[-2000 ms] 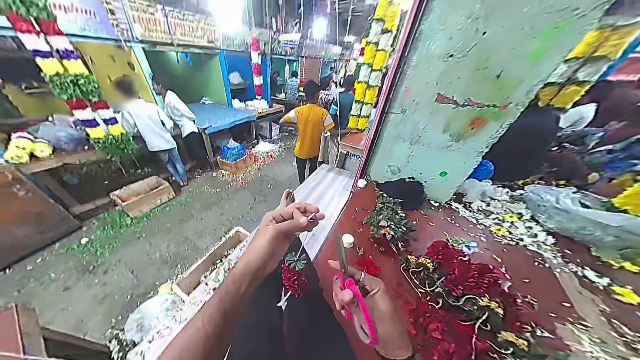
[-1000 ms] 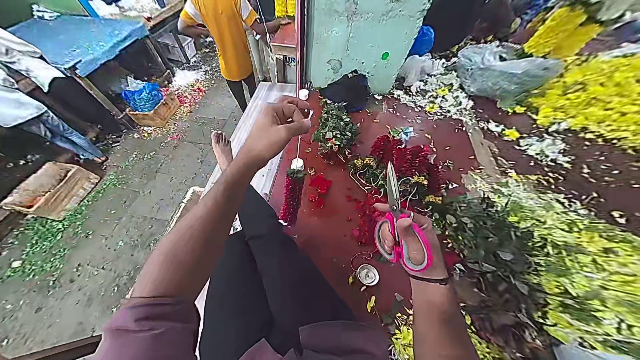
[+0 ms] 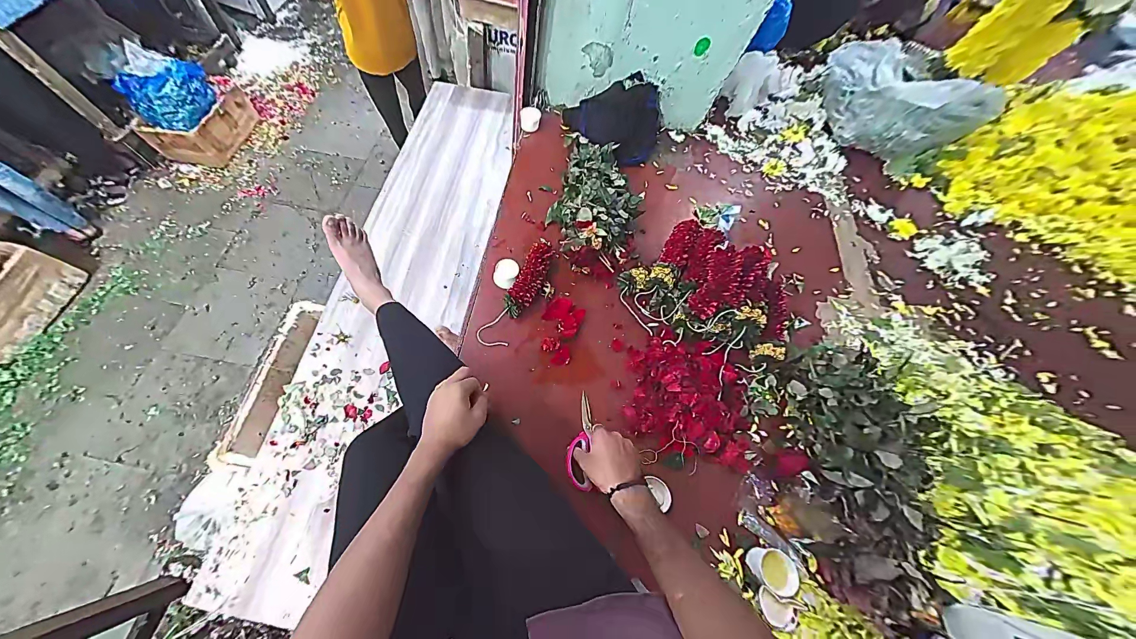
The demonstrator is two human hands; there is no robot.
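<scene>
My left hand is over my lap with its fingers curled; whether anything thin is pinched at the fingertips cannot be made out. My right hand rests low over the red surface, gripping pink-handled scissors whose blades point away from me. A short red flower garland lies beside a white thread spool, with a loose thread end near it. Right of it are bundled red garlands with white strings and yellow flowers. Loose red petals are heaped below those, close to my right hand.
Leafy green stems and a dark cloth lie farther back. Cut foliage and yellow flowers spread at the right. A small white lid is by my right wrist. A person in yellow stands beyond the white ledge.
Both my hands have come down, the right one still with the scissors. The short red garland hung below my left hand at first; now it lies on the red surface. The view has tilted down.
</scene>
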